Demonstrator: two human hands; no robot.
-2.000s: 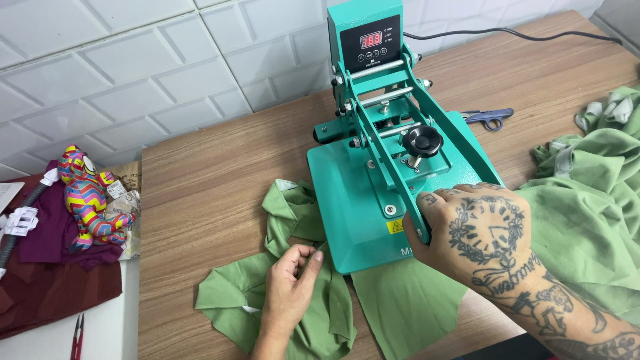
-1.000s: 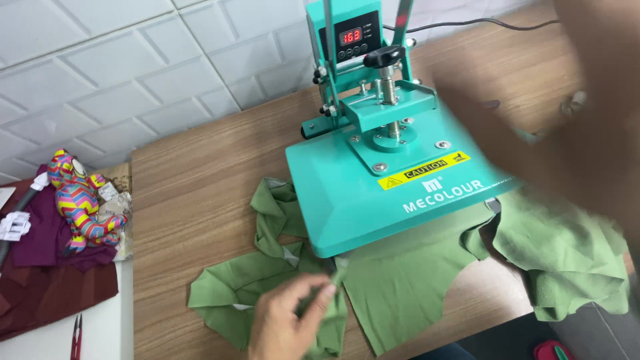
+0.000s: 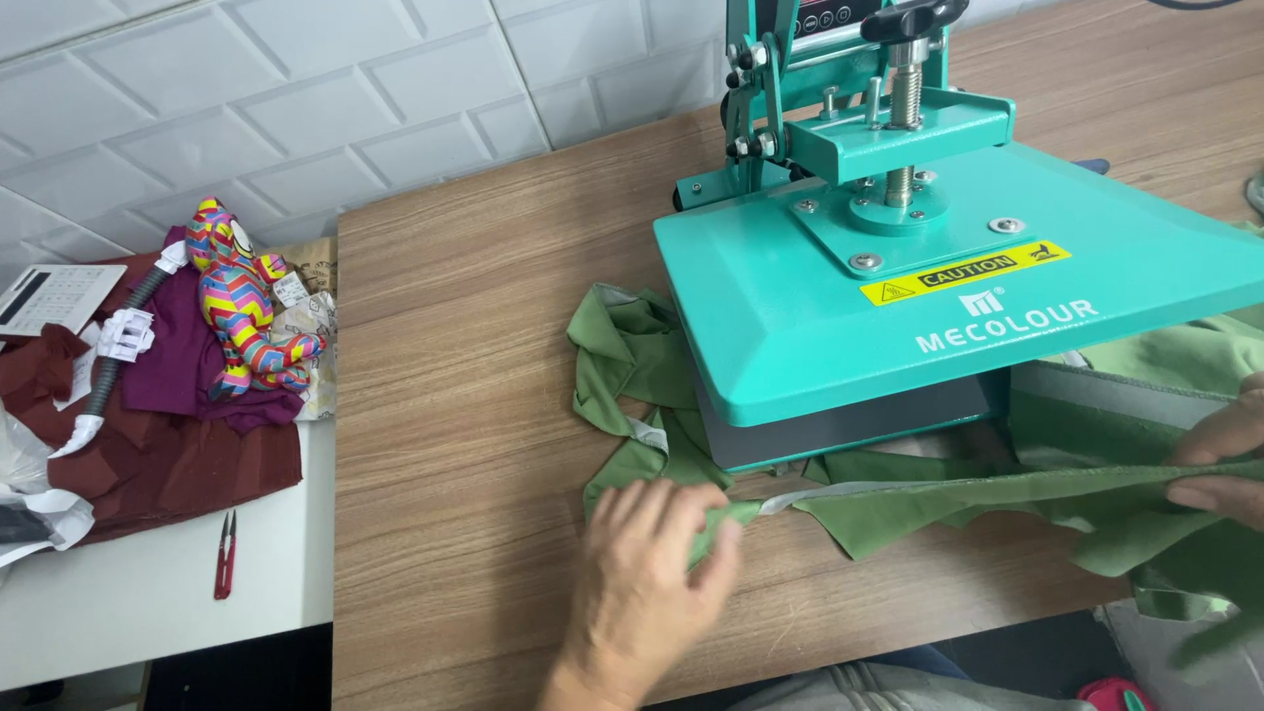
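Note:
A teal Mecolour heat press (image 3: 839,326) stands on the wooden table with its upper plate raised above a grey lower platen (image 3: 869,427). My left hand (image 3: 652,573) grips the left end of a long strip of green fabric (image 3: 889,504) in front of the press. At the right edge, my right hand (image 3: 1224,459) pinches the same fabric between thumb and finger; part of this hand is cut off by the frame. The strip stretches between both hands, its grey-white edge showing. More green fabric (image 3: 632,346) lies bunched beside the platen's left side.
On a lower white surface (image 3: 148,612) at the left lie maroon fabric (image 3: 197,484), purple fabric (image 3: 158,365), a patterned toy figure (image 3: 237,306), a calculator (image 3: 59,296) and red thread snips (image 3: 225,558). A white tiled wall (image 3: 296,89) rises behind the wooden table.
The press's upper plate, down two seconds ago, is raised. My right hand has left the press handle and holds the fabric. Green fabric that lay flat before the press is lifted and stretched. The view is closer.

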